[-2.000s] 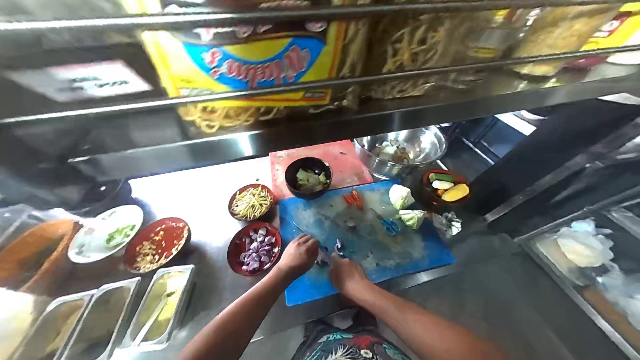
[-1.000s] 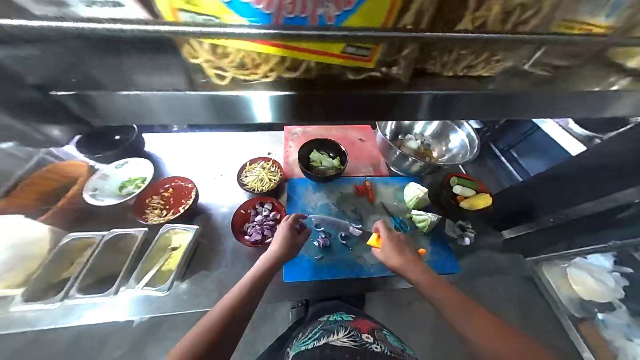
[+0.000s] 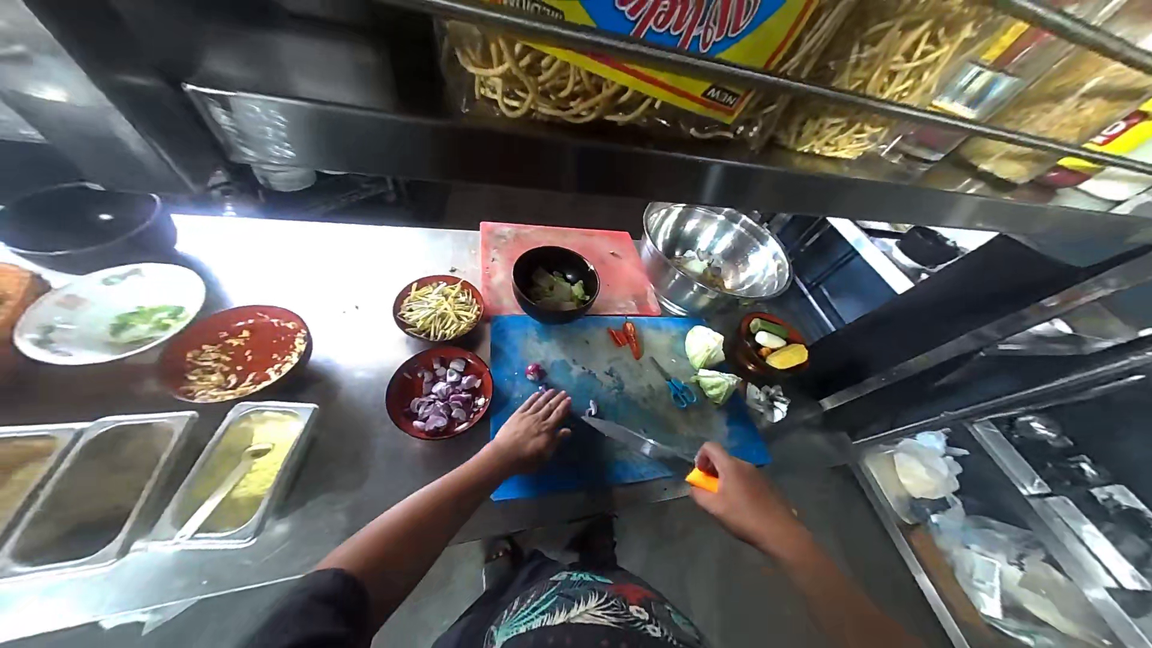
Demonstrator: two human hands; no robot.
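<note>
My left hand point(image 3: 533, 430) lies palm down with fingers spread on the left part of the blue cutting board point(image 3: 558, 472); whether anything is under it is hidden. My right hand point(image 3: 733, 490) grips the orange handle of a kitchen knife point(image 3: 630, 438), whose blade points left, low over the board. A small onion piece point(image 3: 591, 409) is near the blade's tip, and a purple onion piece point(image 3: 535, 372) lies above my left hand. Left of the board stands a red bowl of cut purple onions point(image 3: 445, 393). Red chili pieces point(image 3: 627, 339), blue-handled scissors point(image 3: 679, 391) and cabbage pieces point(image 3: 705, 347) lie farther right on the board.
Behind are a red cutting board point(image 3: 621, 261), a black bowl of cut vegetable point(image 3: 555, 284) and a steel bowl point(image 3: 751, 256). A bowl of yellowish strips point(image 3: 439, 309), a bowl of fried bits point(image 3: 236, 353) and metal trays point(image 3: 243, 472) stand left. A shelf point(image 3: 630, 166) hangs overhead.
My left hand has moved from near the onion bowl onto the board and opened flat. The knife has moved lower, nearer the board's front edge, with my right hand still on it.
</note>
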